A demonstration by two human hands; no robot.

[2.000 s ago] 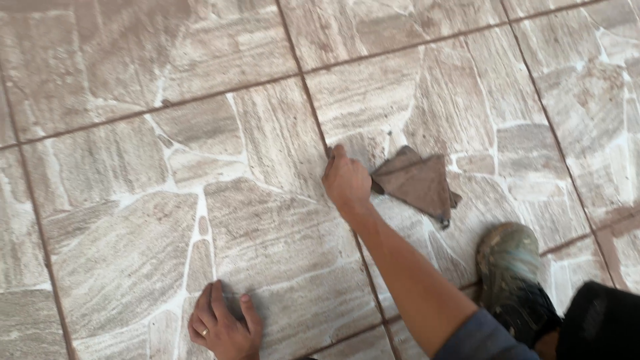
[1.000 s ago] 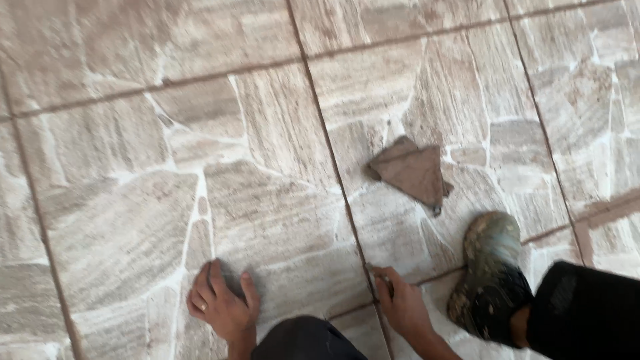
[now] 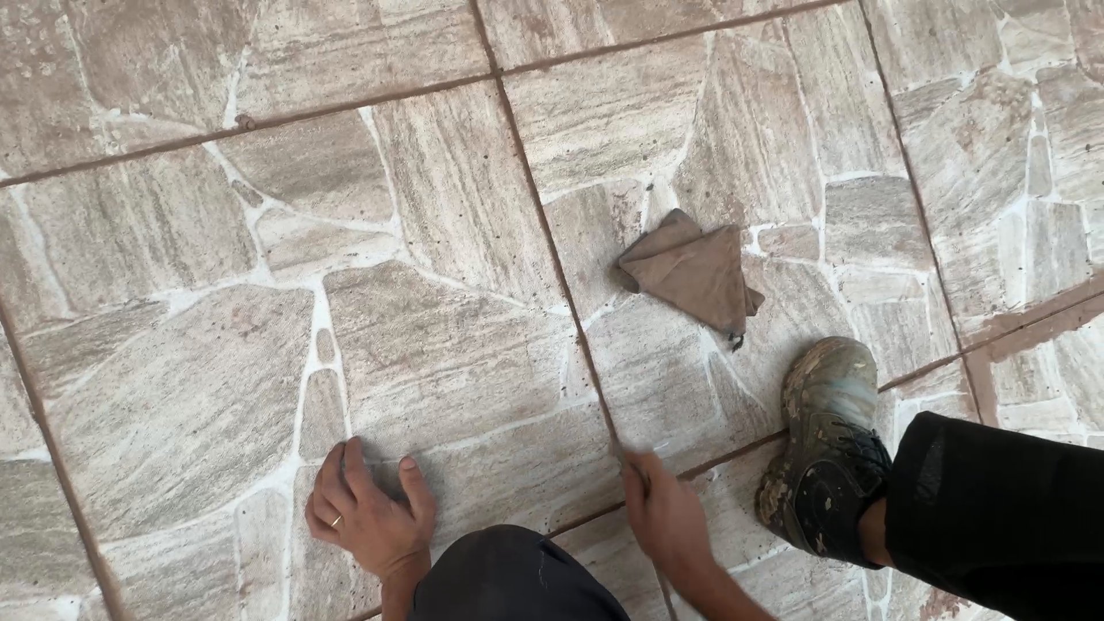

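Observation:
My left hand point(image 3: 371, 513), with a ring on one finger, rests with spread fingers on a stone-patterned floor tile point(image 3: 457, 362) at the lower left and holds nothing. My right hand point(image 3: 664, 513) is curled low over the brown grout joint point(image 3: 573, 319) between tiles. Its fingers are closed on a thin, dark tool point(image 3: 636, 470), mostly hidden in the fist, whose kind I cannot tell; the end points along the joint. Up and to the right of this hand, a folded brown cloth point(image 3: 690, 272) lies on the tile.
A muddy laced boot point(image 3: 832, 431) stands on the floor right of my right hand. My bent knee point(image 3: 513, 578) shows at the bottom, between the hands. Brown grout is smeared around a joint point(image 3: 1035, 319) at the right. A small lump point(image 3: 246, 122) sits on the upper left joint.
My right hand was beside the cloth two seconds ago, then came down along the joint to the bottom. It is now slightly farther up than one second ago. My left hand stays in place.

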